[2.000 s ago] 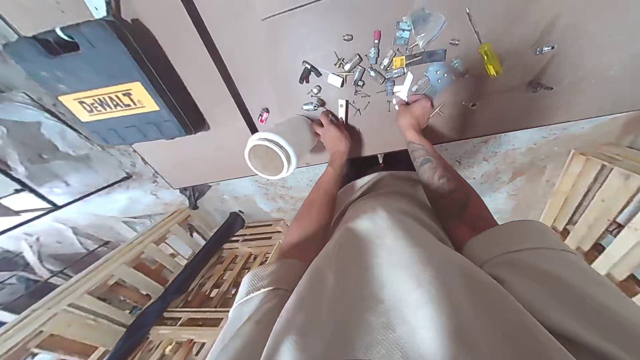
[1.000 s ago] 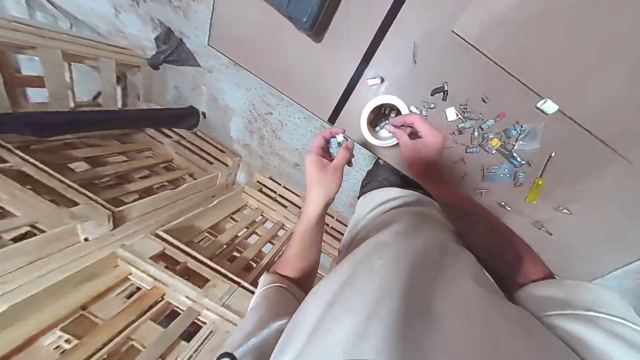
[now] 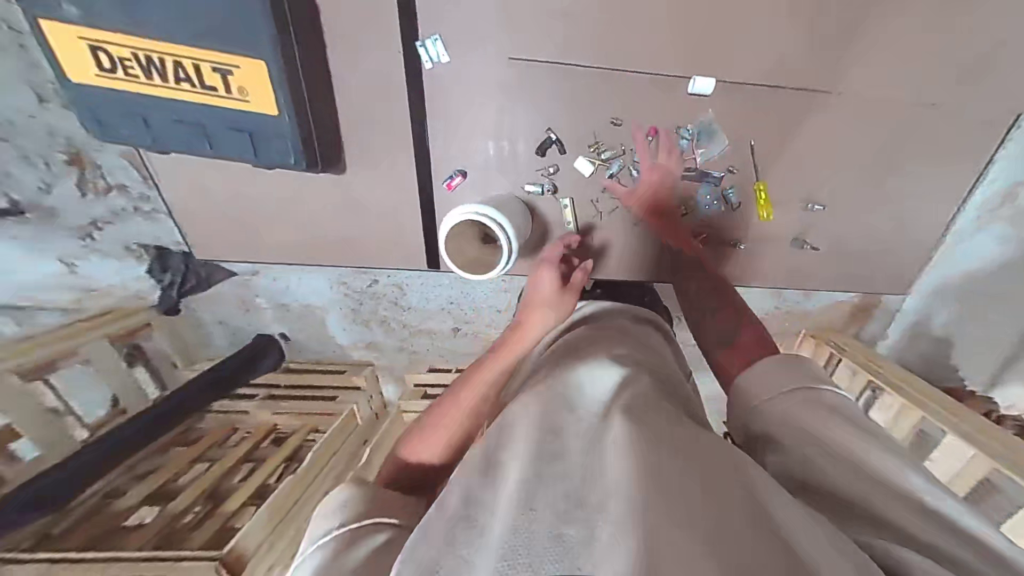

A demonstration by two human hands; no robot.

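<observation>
My right hand (image 3: 658,190) is spread with palm down over a scatter of small metal fittings and hardware (image 3: 614,168). My left hand (image 3: 558,272) rests near the table's front edge with curled, parted fingers, close below a small metal plate with holes (image 3: 569,214); nothing shows in it. Left of that hand stands a white-rimmed round container (image 3: 482,240), its mouth facing me. A clear plastic bag (image 3: 710,138) lies beyond my right hand. To the right is a screwdriver with a yellow handle (image 3: 764,201). A small black part (image 3: 550,143) and a white cap (image 3: 702,86) lie farther back.
A DeWalt case (image 3: 184,88) sits at the table's left. Light metal pieces (image 3: 433,50) and a red-and-silver item (image 3: 454,180) lie near the dark gap. Wooden pallets (image 3: 264,448) and a long black roll (image 3: 160,424) are below left; another wooden pallet (image 3: 920,408) is at right.
My right hand has left the container's mouth and is now spread over the hardware. My left hand, which held a small item off the table edge, is now by the metal plate. The view has swung.
</observation>
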